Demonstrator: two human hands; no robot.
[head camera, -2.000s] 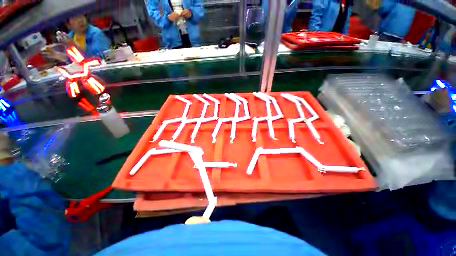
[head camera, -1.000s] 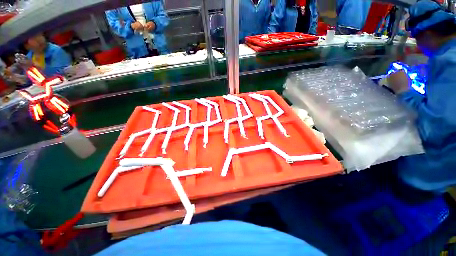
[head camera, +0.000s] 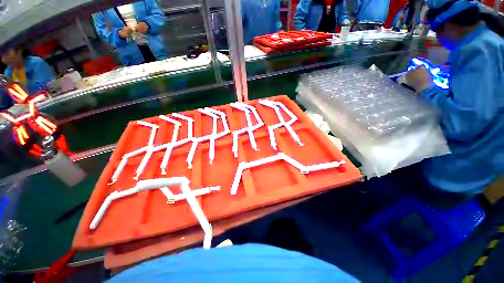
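Observation:
An orange-red tray (head camera: 326, 166) lies tilted in front of me. Several white jointed light arms (head camera: 221, 132) stand in a row across its back part. Another white arm (head camera: 287, 159) lies at its front right. At the front left, white arms overlap, and one white arm (head camera: 199, 213) reaches over the tray's near edge to my blue clothing. A small cream patch (head camera: 224, 243), perhaps a gloved fingertip, shows beside its lower end; I cannot tell which hand it belongs to or its grip. The rest of both hands is hidden or out of the picture.
Stacked clear trays in plastic (head camera: 376, 110) lie right of the tray. A whitish bottle (head camera: 65, 167) and glowing red lamp (head camera: 27, 119) are at left. A red-handled tool (head camera: 54, 270) is at lower left. A person in blue (head camera: 470, 105) sits at right by a blue stool (head camera: 414, 226).
The view has swung right, so the tray and bottle appear further left and the person at right has come into view. The overlapping arms at front left have shifted against each other.

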